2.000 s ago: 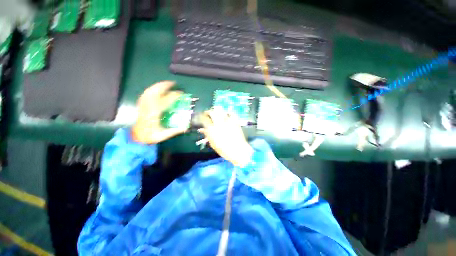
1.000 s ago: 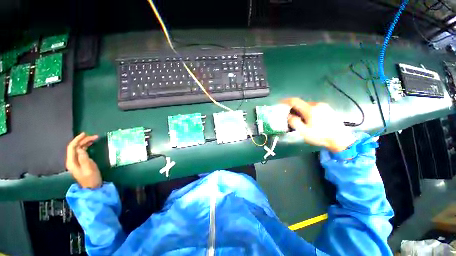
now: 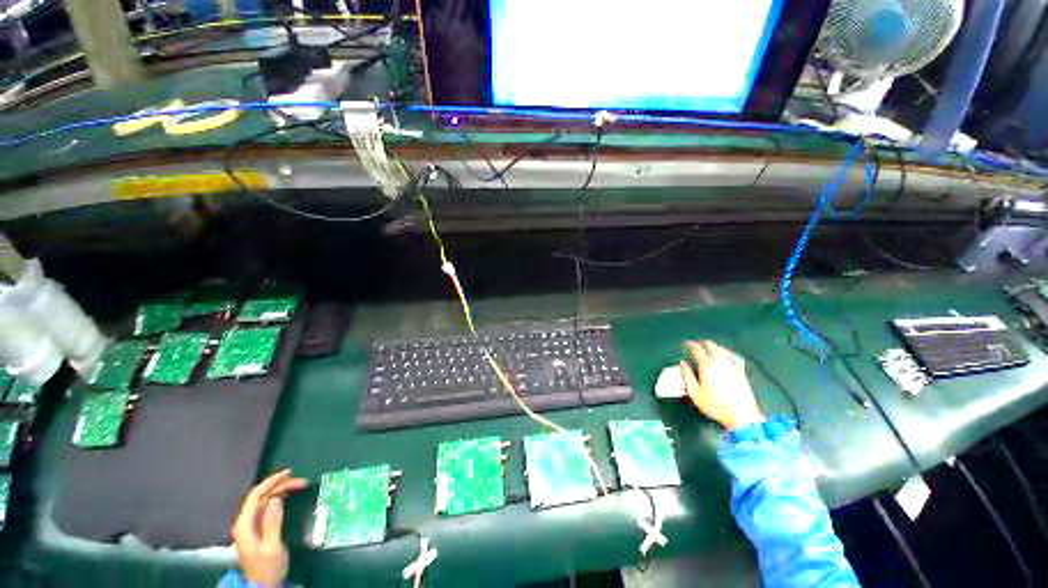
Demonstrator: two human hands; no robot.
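Observation:
Four green circuit boards lie in a row in front of the keyboard: the leftmost board (image 3: 354, 507), a second (image 3: 470, 476), a third (image 3: 560, 467) and the rightmost (image 3: 644, 454). A yellowish test cable (image 3: 463, 304) hangs from above and reaches the third board. White cross-like pieces (image 3: 421, 561) lie at the bench front edge. My left hand (image 3: 264, 528) is open and empty, just left of the leftmost board, its lower part near the picture's edge. My right hand (image 3: 722, 387) is right of the keyboard, its fingers beside a small whitish object (image 3: 670, 383); the grip is unclear.
The keyboard (image 3: 488, 374) lies behind the boards. More boards lie on a dark mat (image 3: 172, 488) at the left. A blue coiled cord (image 3: 793, 276) hangs at the right, near a second keyboard (image 3: 963, 347). A monitor (image 3: 630, 52) and a fan (image 3: 891, 35) stand above.
The view has tilted up, showing the monitor. My right hand has left the rightmost board and moved back beside the keyboard. My left hand remains left of the leftmost board.

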